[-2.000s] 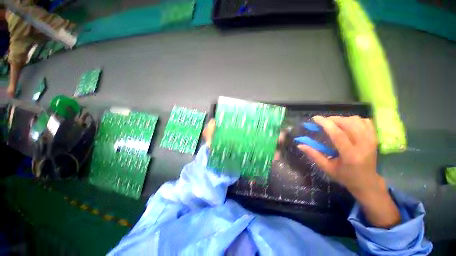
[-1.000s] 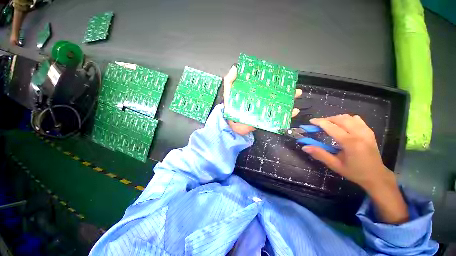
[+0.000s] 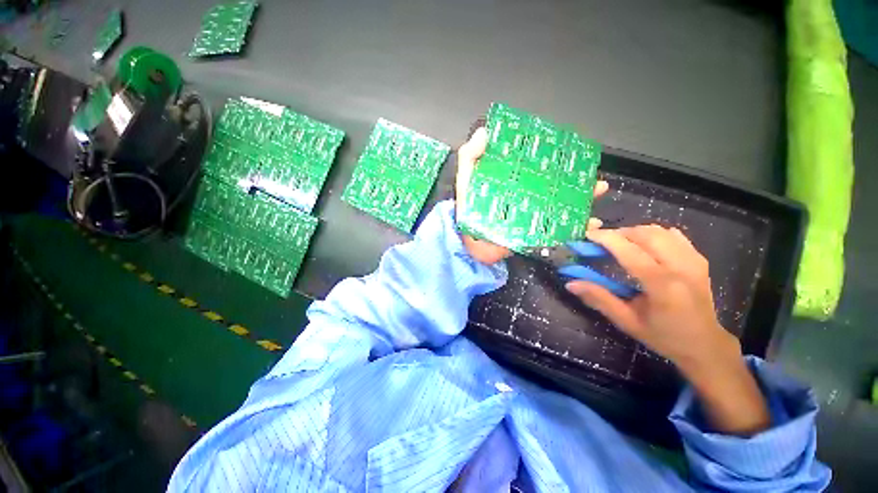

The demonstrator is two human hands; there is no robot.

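Observation:
My left hand (image 3: 472, 164) holds a green circuit board panel (image 3: 531, 181) from behind, tilted, above the left part of the black tray (image 3: 791, 252). Its fingertips show at the panel's right edge. My right hand (image 3: 662, 284) holds flush cutters with blue handles (image 3: 602, 278). The cutters' jaws are at the panel's lower edge, and whether they touch it cannot be told. Small silvery clippings (image 3: 516, 314) are scattered over the tray floor.
Left of the tray lie a green panel (image 3: 396, 175) and a group of panels (image 3: 265, 193). Beyond are another panel (image 3: 223, 29), a green reel (image 3: 149, 71) and dark equipment with a coiled cable (image 3: 120, 202). A lime-yellow roll (image 3: 818, 159) lies to the right.
The view has shifted, so the tray and boards appear further right. The cutters' jaws, apart from the panel two seconds ago, are now at its lower edge. Both hands keep their holds.

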